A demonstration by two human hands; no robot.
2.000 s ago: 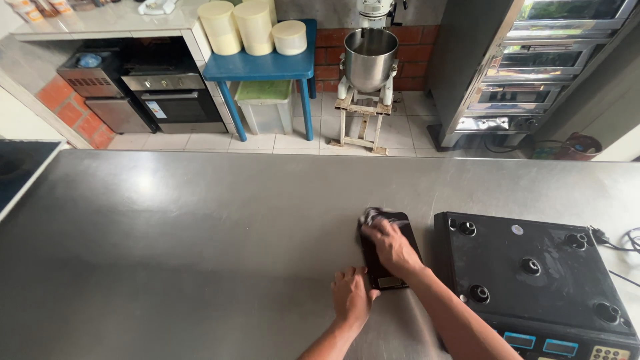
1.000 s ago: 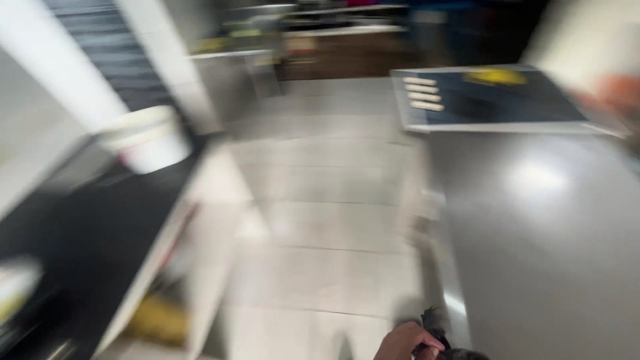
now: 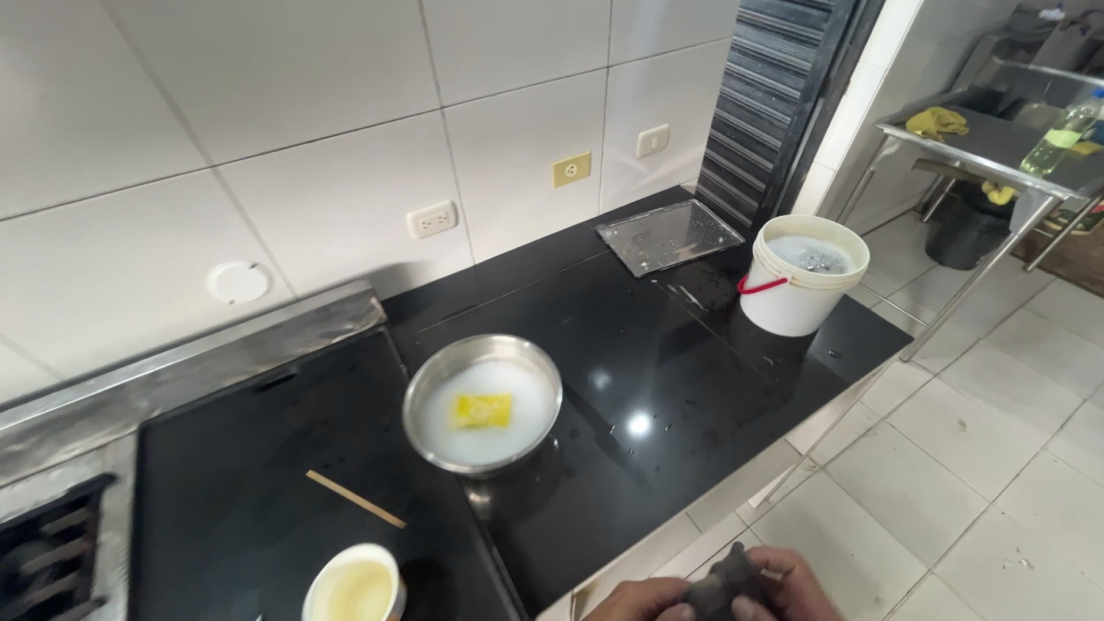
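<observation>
At the bottom edge, my left hand [image 3: 642, 599] and my right hand [image 3: 789, 586] grip a bunched dark cloth [image 3: 726, 582] between them, just off the front edge of the black countertop [image 3: 638, 492]. On that counter stands a steel bowl [image 3: 417, 414] of cloudy, soapy water with a yellow sponge [image 3: 483, 411] in it. Farther right, a white plastic bucket [image 3: 789, 302] with a red handle holds foamy water. A cup [image 3: 355, 586] of pale yellow liquid and a thin flat wooden strip [image 3: 355, 498] are to the left of the bowl.
A wet, clear flat tray [image 3: 671, 237] lies against the tiled wall. A stove grate [image 3: 56, 526] is at the far left. On the right, a metal-framed table [image 3: 975, 155] holds a yellow cloth [image 3: 937, 122] and a bottle [image 3: 1061, 138], with a black bin [image 3: 966, 228] below.
The view has swung from the steel table to the black counter. Two seconds ago my hands were on a dark flat object beside the black scale; now both are together on a dark cloth.
</observation>
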